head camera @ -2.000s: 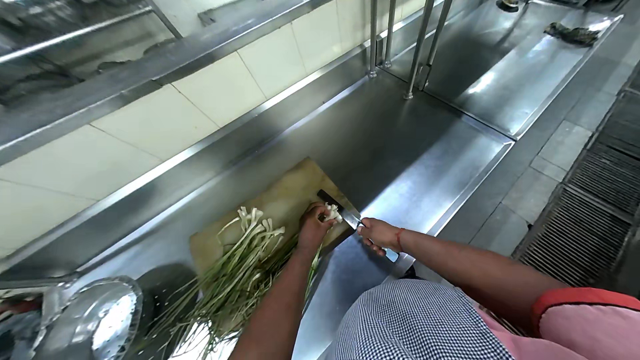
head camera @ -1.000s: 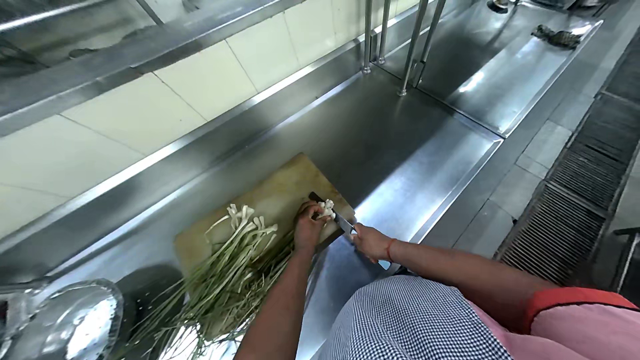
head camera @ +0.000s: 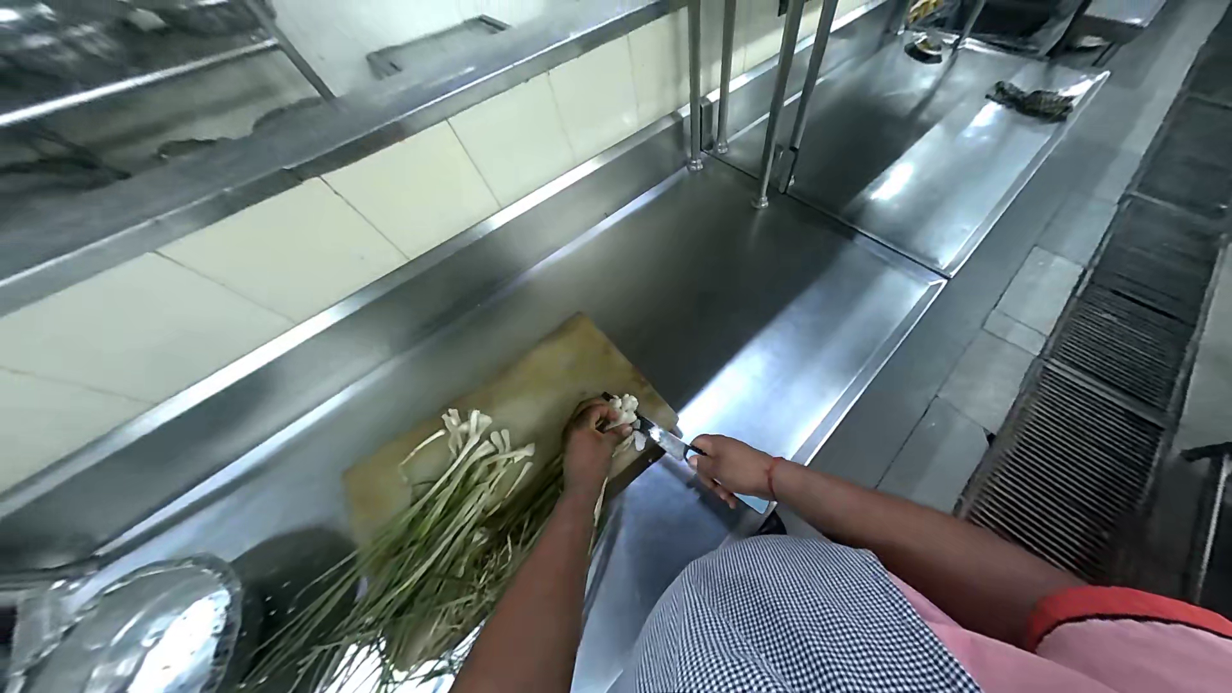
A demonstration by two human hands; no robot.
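Observation:
A worn cutting board (head camera: 563, 361) lies on the steel counter. On its left part spreads a pile of green stalks with white bulb ends (head camera: 472, 510), which look like spring onions or green garlic; the leaves hang past the board. My left hand (head camera: 589, 438) grips a bunch by the white bulbs (head camera: 626, 409) near the board's right side. My right hand (head camera: 727, 465) holds a knife (head camera: 669, 440) by its handle, the blade pointing left against the bulbs. Part of the blade is hidden behind them.
A shiny metal vessel (head camera: 159, 626) stands at the lower left. Steel posts (head camera: 780, 106) rise from the counter (head camera: 741, 279) farther back. On the far counter lies a dark crumpled cloth-like thing (head camera: 1030, 101). A tiled wall (head camera: 289, 245) runs along the left, and a floor grate (head camera: 1068, 462) lies at the right.

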